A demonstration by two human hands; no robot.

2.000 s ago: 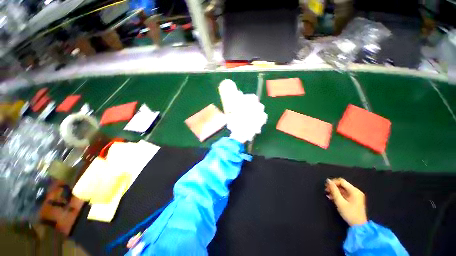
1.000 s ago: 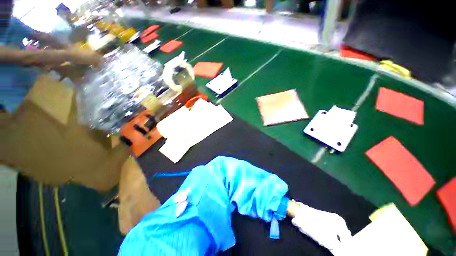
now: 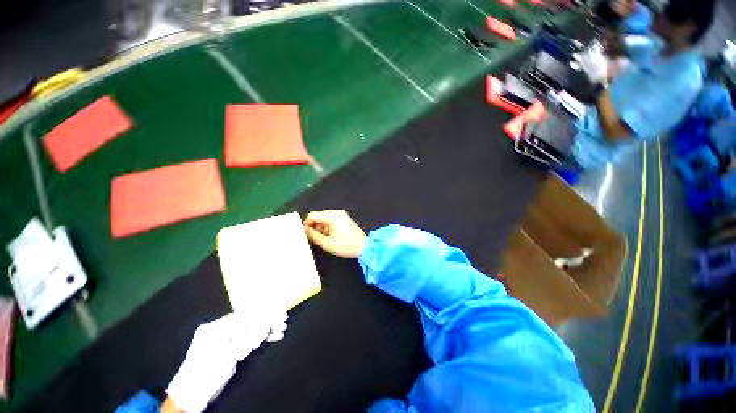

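A pale yellow-white sheet is held over the black mat. My left hand, in a white glove, grips its near edge. My right hand, bare, is at the sheet's upper right corner with thumb and fingertips pinched together; whether they grip the sheet's edge or a thin piece cannot be told. A white unit with dark holes and a raised flap lies on the green belt at far left.
Red-orange foam pads lie on the green belt beyond the black mat. An open cardboard box stands at right. A person in blue works at upper right near stacked dark units.
The view has swung right. The sheet in my left hand now shows fully in front of me. My right hand has come into view at its corner.
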